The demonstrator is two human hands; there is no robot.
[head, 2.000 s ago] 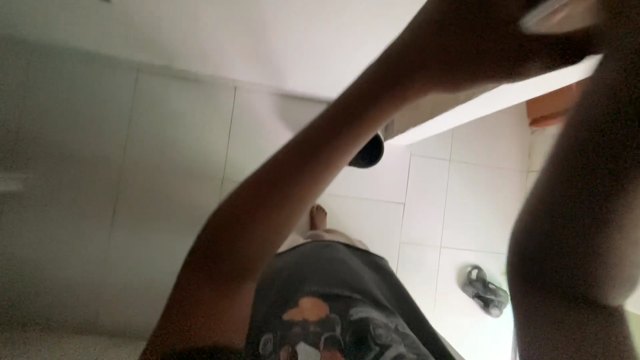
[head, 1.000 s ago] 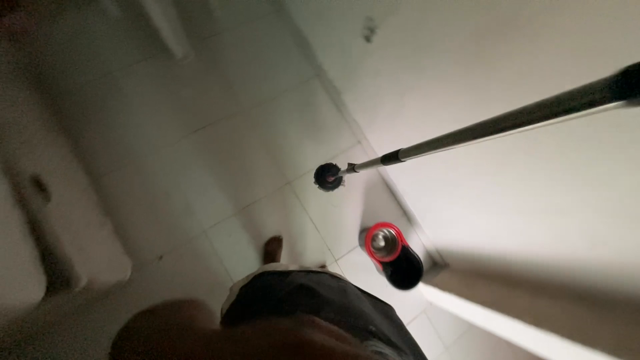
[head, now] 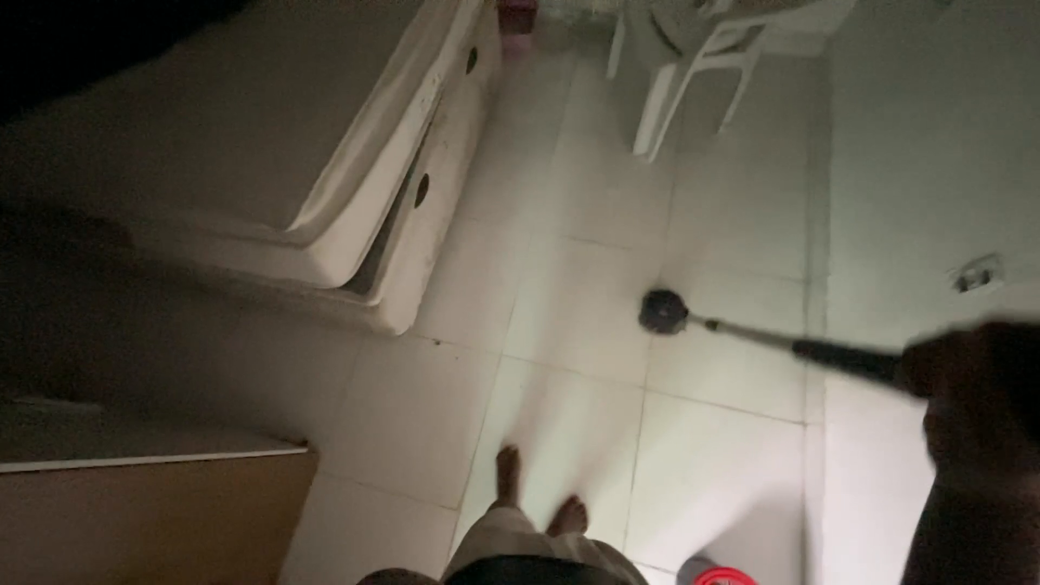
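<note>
My right hand, dark and blurred at the right edge, is closed around the black grip of a long metal-shafted pole. The pole slants left and down to a round, dark bristled brush head over the tiled floor. My left hand does not show in the view. At the bottom edge, partly cut off, stands a container with a red rim, below the brush head and right of my bare feet.
Two stacked mattresses lie at the upper left. A white plastic chair stands at the top. A wall with a socket runs along the right. A wooden furniture piece fills the lower left.
The view has swung round widely toward the mattresses and chair. The pole with the brush head came into view one second ago; my right hand on its grip shows only now.
</note>
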